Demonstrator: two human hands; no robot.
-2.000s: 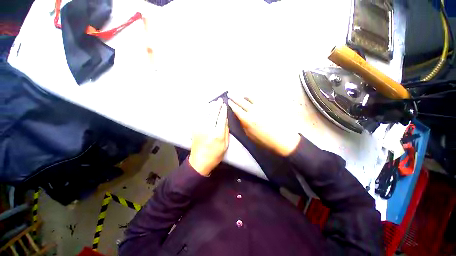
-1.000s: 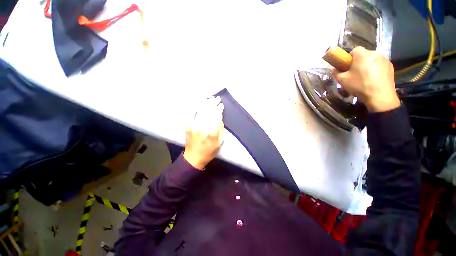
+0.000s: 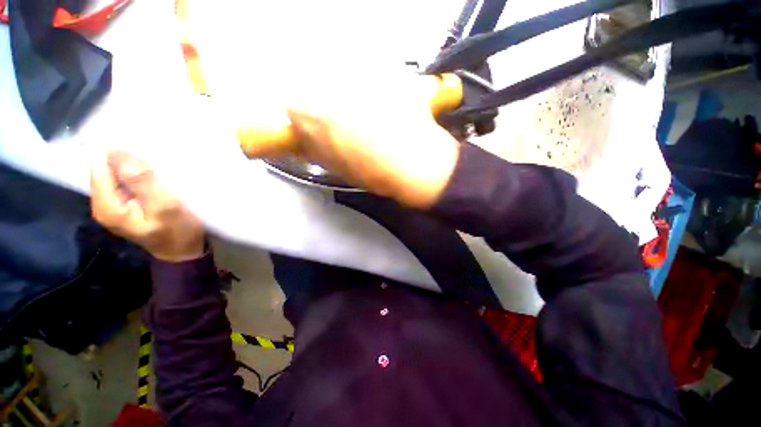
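Note:
My right hand grips the thick yellow-orange handle of the steam iron. The iron stands over the left end of the navy curved strip, and my hand and forearm hide much of both. The strip's other end reaches the near table edge. My left hand is at the left, near the table edge, away from the iron. Its fingers are curled and overexposed, so I cannot tell whether they hold anything.
Dark folded fabric and a red-orange ribbon lie at the upper left. Black hoses trail from the iron to the upper right. The iron rest is at the far right, the blue tray at the right end.
My right hand reached the iron at the right and has carried it left onto the strip. My left hand has left the strip's tip and moved left. The view has shifted.

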